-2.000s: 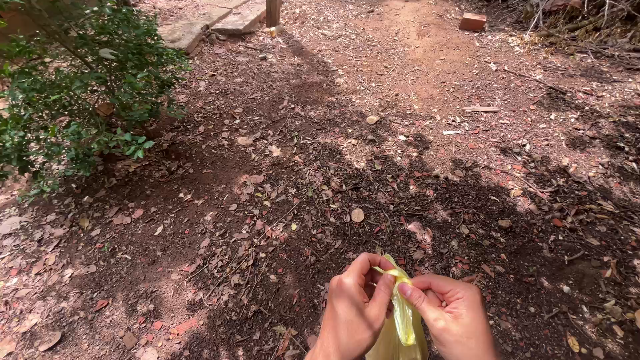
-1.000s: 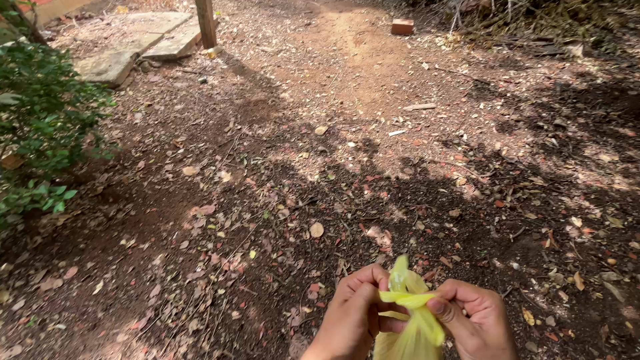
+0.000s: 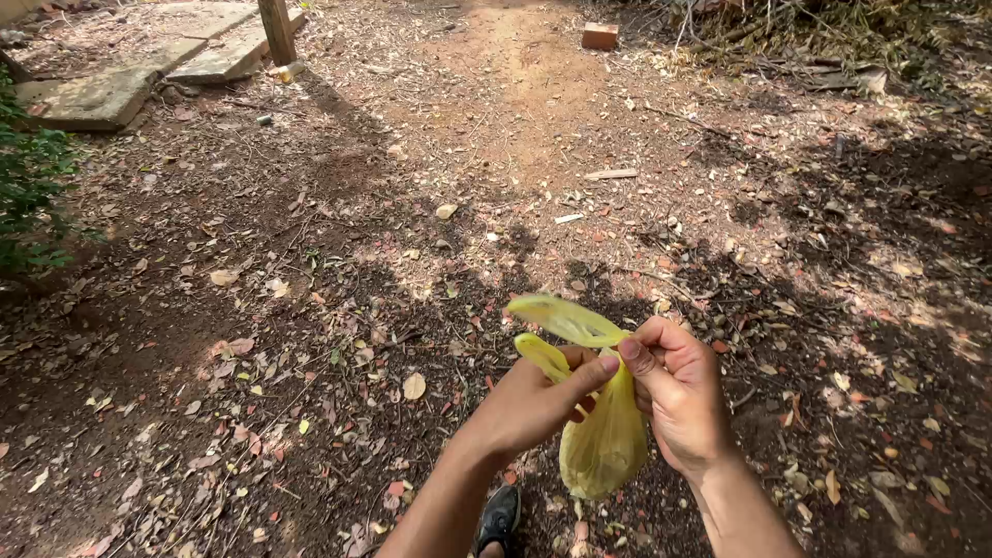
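Note:
A yellow, see-through plastic bag (image 3: pixel 604 449) hangs below my two hands, its lower part rounded and holding something I cannot make out. My left hand (image 3: pixel 542 399) pinches the bag's neck between thumb and fingers, and one yellow loop stands up beside its knuckles. At the right of the neck, my right hand (image 3: pixel 678 387) grips the twisted plastic between thumb and forefinger. A longer yellow flap sticks out to the left from that grip. The fingertips of both hands are close together at the neck.
Dry leaves and twigs cover the soil. A shoe (image 3: pixel 500 515) shows beneath my left forearm. Farther off are a brick (image 3: pixel 600 36), a wooden post (image 3: pixel 277 31), concrete slabs (image 3: pixel 93 99) and a pile of branches (image 3: pixel 821 46). A green shrub (image 3: pixel 35 186) stands at the left.
The bag's rounded lower part now hangs in sight between my hands. Its ends now stick out to the left, where one second ago one pointed upward. The view has shifted.

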